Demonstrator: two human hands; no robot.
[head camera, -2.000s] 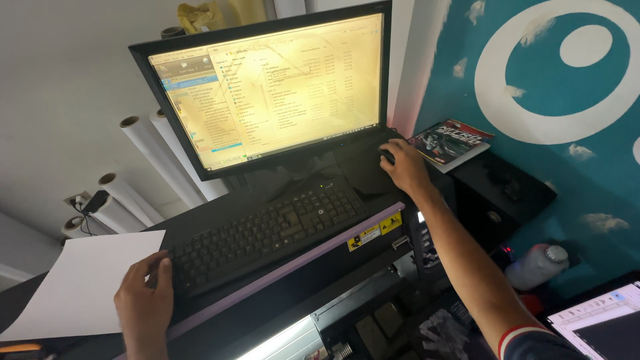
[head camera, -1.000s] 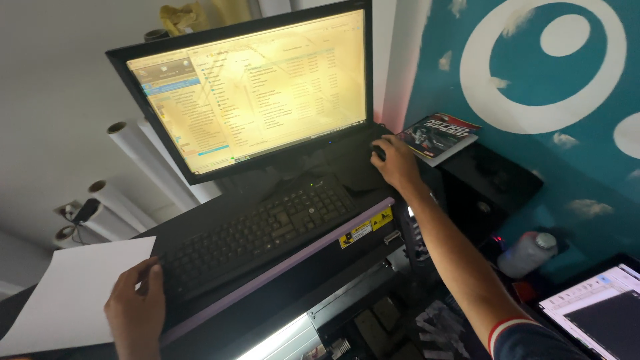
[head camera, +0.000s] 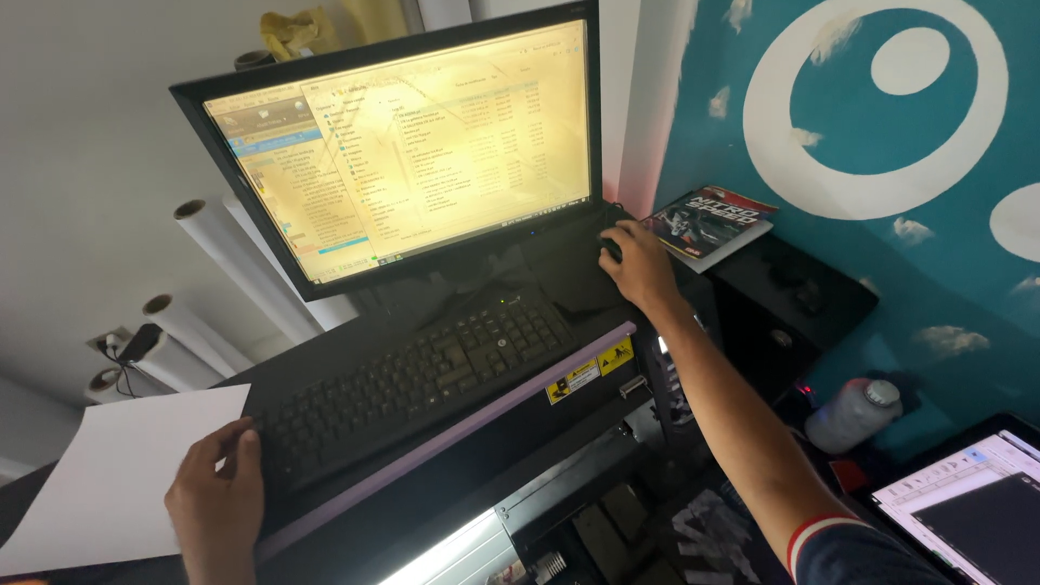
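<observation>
My right hand (head camera: 638, 264) rests over a dark computer mouse (head camera: 611, 246) on the black desk surface, right of the monitor. Loosely curled, my left hand (head camera: 219, 487) lies at the left end of a black keyboard (head camera: 414, 382), beside a blank white sheet of paper (head camera: 122, 479); whether its fingertips touch the keyboard edge I cannot tell. Above the keyboard stands a black-framed monitor (head camera: 422, 154), slightly tilted in view, showing a window with file lists.
Paper rolls (head camera: 244, 268) lean against the wall behind the desk. A magazine (head camera: 711, 223) lies right of the mouse. At the lower right are a grey bottle (head camera: 853, 414) and a second screen (head camera: 959, 504). Yellow warning labels (head camera: 589, 370) mark the front edge.
</observation>
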